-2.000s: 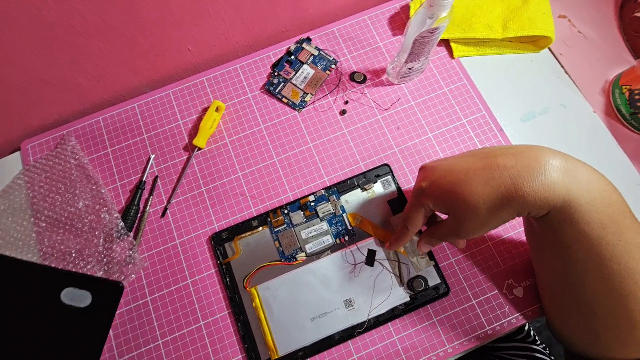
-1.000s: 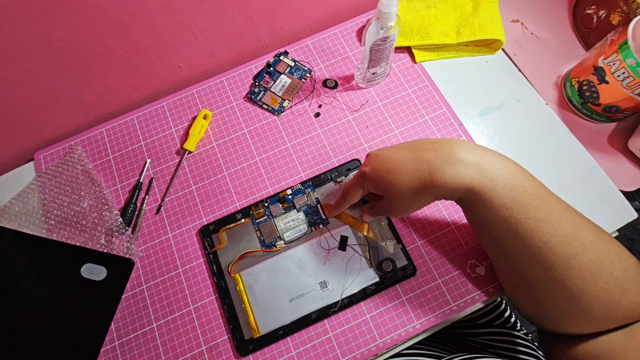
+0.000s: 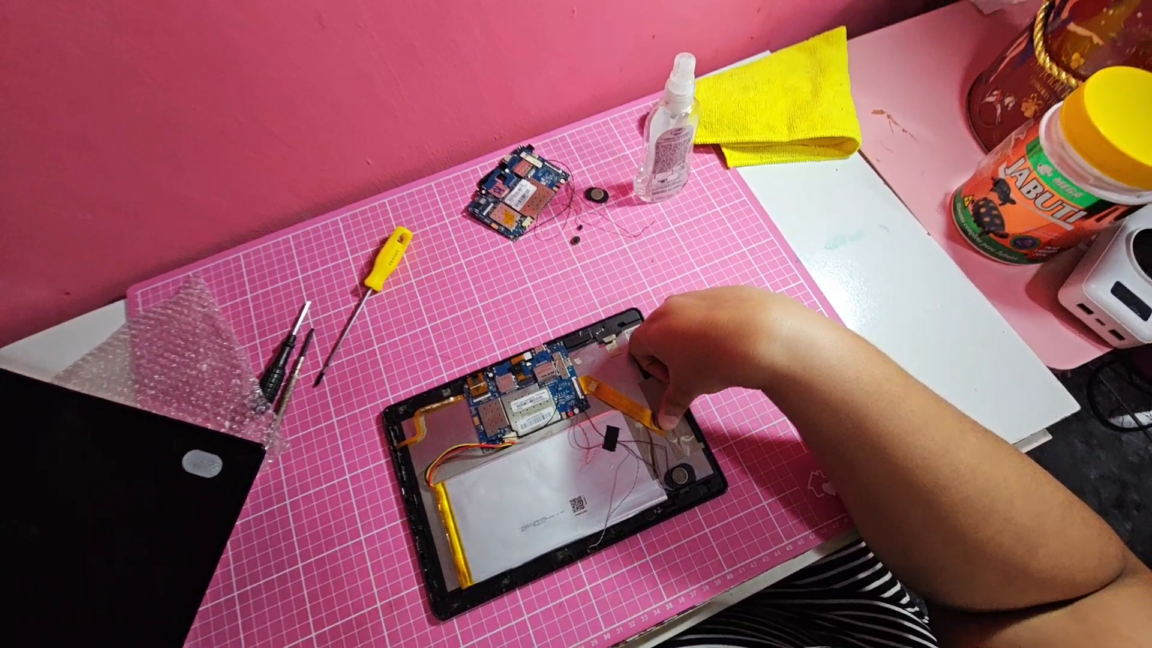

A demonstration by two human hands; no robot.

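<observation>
An opened tablet (image 3: pixel 421 540) lies on the pink cutting mat, its inside facing up. It holds a blue circuit board (image 3: pixel 526 396), a flat white battery (image 3: pixel 540 499), thin loose wires and a small round speaker (image 3: pixel 679 476). My right hand (image 3: pixel 711 355) reaches over the tablet's right part, thumb tip at the lower end of an orange flat ribbon cable (image 3: pixel 621 403); the curled fingers hide whether it is pinched. The cable's other end meets the board's right edge. My left hand is out of sight.
A yellow-handled screwdriver (image 3: pixel 389 259), two thin tools (image 3: pixel 286 355), bubble wrap (image 3: pixel 180 346) and a black panel (image 3: pixel 117 504) lie left. Behind are another circuit board (image 3: pixel 519 193), a spray bottle (image 3: pixel 670 135) and a yellow cloth (image 3: pixel 778 103). A jar (image 3: pixel 1017 193) stands right.
My right hand has moved from the ribbon cable's board end, where it was a second ago, to the cable's lower right end. The view has shifted.
</observation>
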